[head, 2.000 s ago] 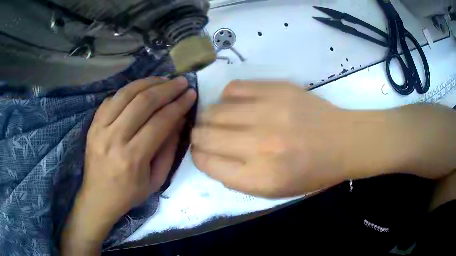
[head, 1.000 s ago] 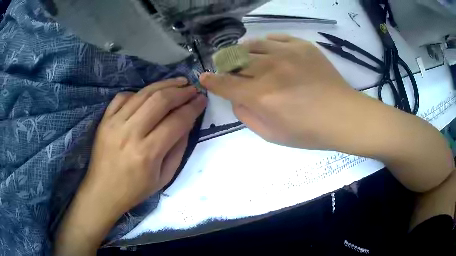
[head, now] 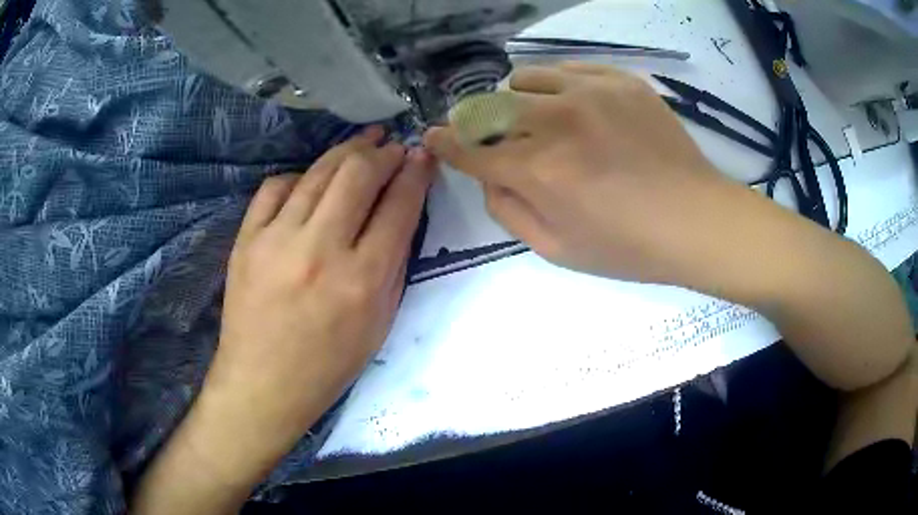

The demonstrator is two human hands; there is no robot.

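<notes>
Blue-grey patterned cloth [head: 75, 191] with pale leaf motifs lies gathered at the left, with dark cloth [head: 176, 302] beside it. My left hand [head: 317, 267] lies on the cloth, fingertips pressing its edge beside the needle area. My right hand [head: 604, 171] reaches in from the right; its index fingertip touches the cloth edge at my left fingertips. The sewing machine head [head: 292, 50] is just above. Its tan ribbed knob [head: 483, 116] partly covers my right hand. The needle area is small and partly hidden.
Black snips [head: 720, 116] and black looped scissors [head: 805, 151] lie at the right, beyond my right hand. Silver tweezers [head: 614, 49] lie behind the knob. The white table covering [head: 503, 352] has a curved front edge, with black clothing below it. Another machine part [head: 876, 116] stands at far right.
My right hand has moved from beside the cloth up to the needle area behind the knob. My left hand and the cloth have shifted slightly right and up in view.
</notes>
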